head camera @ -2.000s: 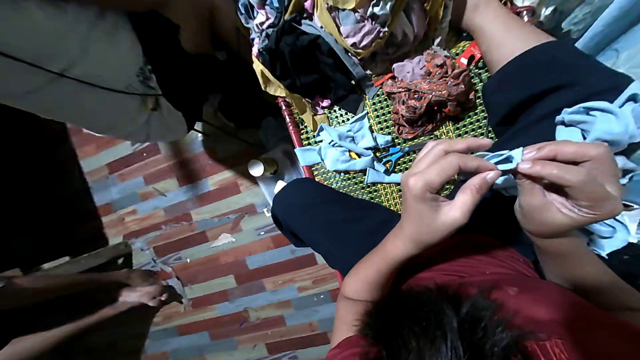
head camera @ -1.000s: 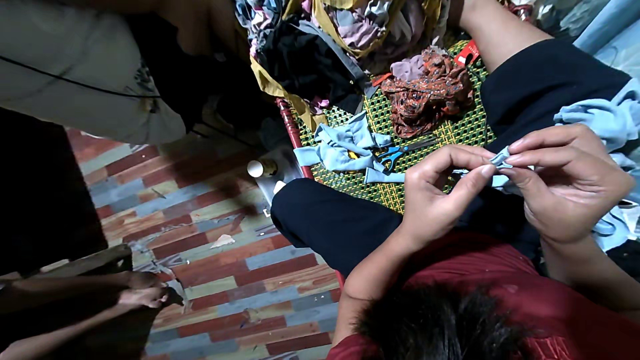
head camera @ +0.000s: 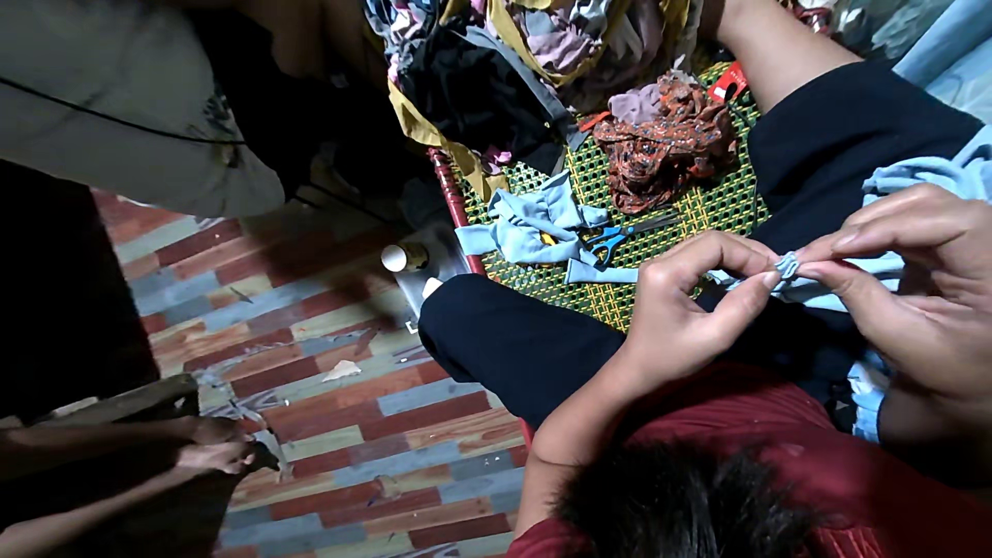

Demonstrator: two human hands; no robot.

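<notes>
Between the fingertips of my left hand [head camera: 697,294] and my right hand [head camera: 914,279] a small folded bit of light blue fabric [head camera: 787,266] is pinched. More light blue cloth [head camera: 930,177] lies over my right thigh and under the right hand. On the woven seat to the left of my hands are light blue cloth pieces [head camera: 535,229], with scissors with blue handles [head camera: 608,242] beside them, blades toward the upper right. A bunched rust-red patterned cloth [head camera: 666,147] lies beyond the scissors, with a mauve piece against it.
The green and yellow woven seat [head camera: 597,306] has a red frame rail [head camera: 448,194]. A heap of mixed cloth [head camera: 581,39] fills its far end. A cup-like container [head camera: 403,257] stands beside the seat. Another person's hands [head camera: 221,449] are at lower left, above the patterned floor [head camera: 372,449].
The light blue fabric between my fingertips showed as a longer flat strip two seconds ago and is now a small fold. Both hands stay close together.
</notes>
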